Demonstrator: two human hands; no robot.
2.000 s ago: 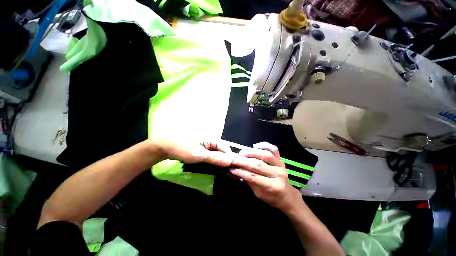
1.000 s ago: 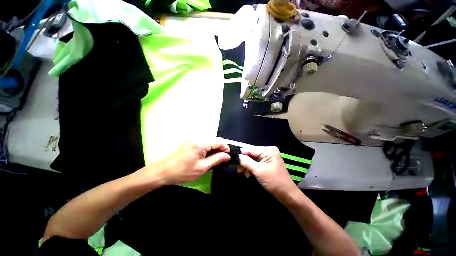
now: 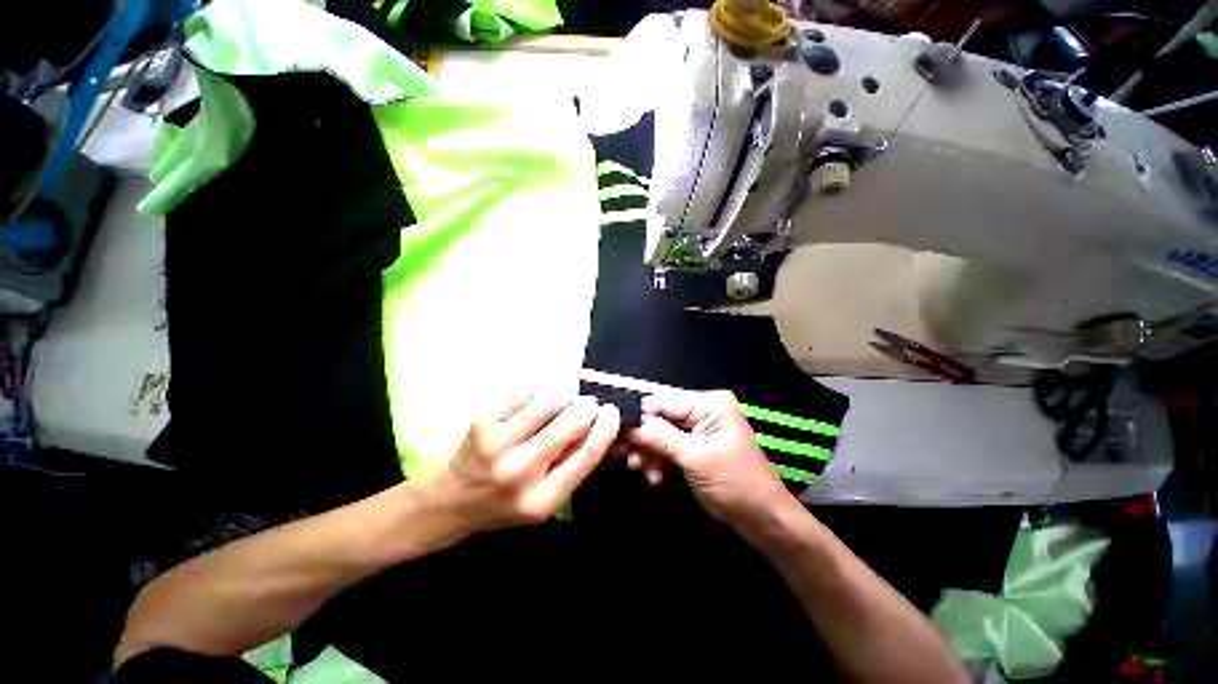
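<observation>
A small black strip (image 3: 615, 404) is held between the fingertips of both hands, above the front edge of the garment. My left hand (image 3: 532, 461) has its fingers on the strip's left end and partly hides it. My right hand (image 3: 705, 448) pinches its right end. Under and behind the hands lies a neon green body panel (image 3: 494, 267). It adjoins a black panel (image 3: 695, 350) with green and white stripes on the right and a plain black panel (image 3: 281, 294) on the left.
The sewing machine (image 3: 922, 187) stands at upper right, its presser foot (image 3: 660, 278) over the black cloth. Snips (image 3: 922, 356) lie on the machine bed, with black scissors (image 3: 1073, 408) at the table's right. Pale green cloth (image 3: 1026, 599) hangs at lower right.
Two seconds ago the hands overlapped; they then parted slightly, showing the black strip. In the last second my left hand has turned, its fingers moving over the strip. The panels stay almost in place.
</observation>
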